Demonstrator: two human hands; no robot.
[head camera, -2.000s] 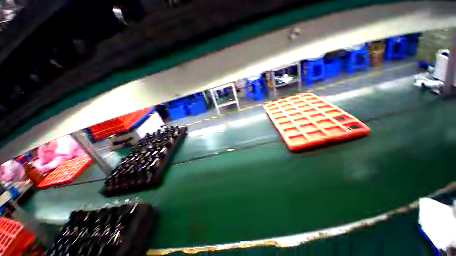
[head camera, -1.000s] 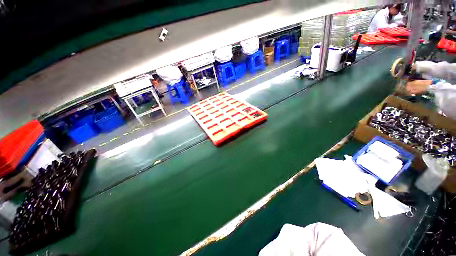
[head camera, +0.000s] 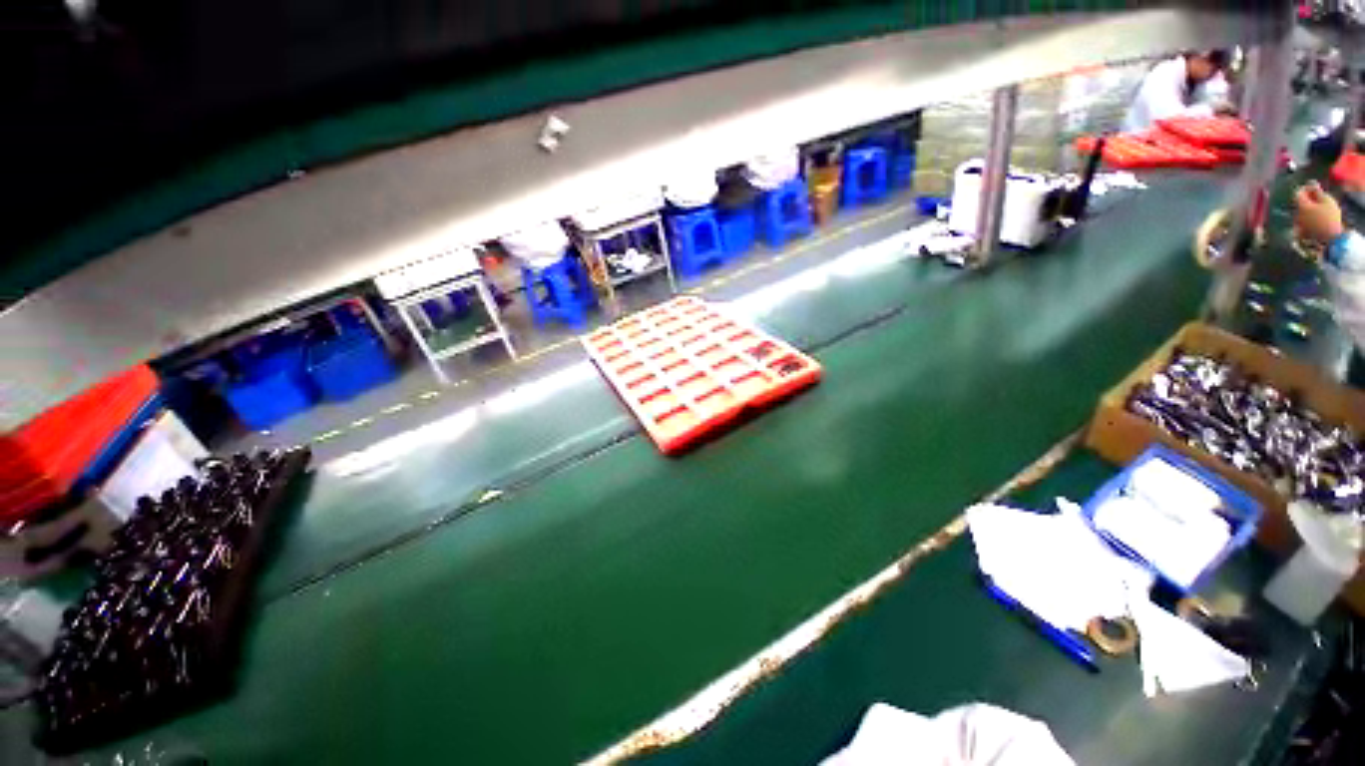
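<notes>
Neither of my hands is in the picture. A white sleeve (head camera: 951,739) shows at the bottom edge, its hand out of view. Nearest in front lie white sheets (head camera: 1055,566) with a blue pen-like stick (head camera: 1040,624) along their lower side and a brownish tape roll (head camera: 1111,636) beside them. A blue plastic tray (head camera: 1171,516) with white contents touches the sheets. A corner of dark tangled parts (head camera: 1332,711) shows at the lower right edge.
A carton of silver parts (head camera: 1250,427) and a pale container (head camera: 1317,561) stand right. A red-orange grid tray (head camera: 701,371) lies across the green bench (head camera: 599,569). A black foam tray of parts (head camera: 165,591) is left. Another person's hand (head camera: 1317,214) is upper right. A shelf spans overhead.
The view has swung right from the foam trays, bringing the carton, sheets and blue tray into view. The white sleeve sits slightly lower than one second ago. The neighbour's hand has moved up and right.
</notes>
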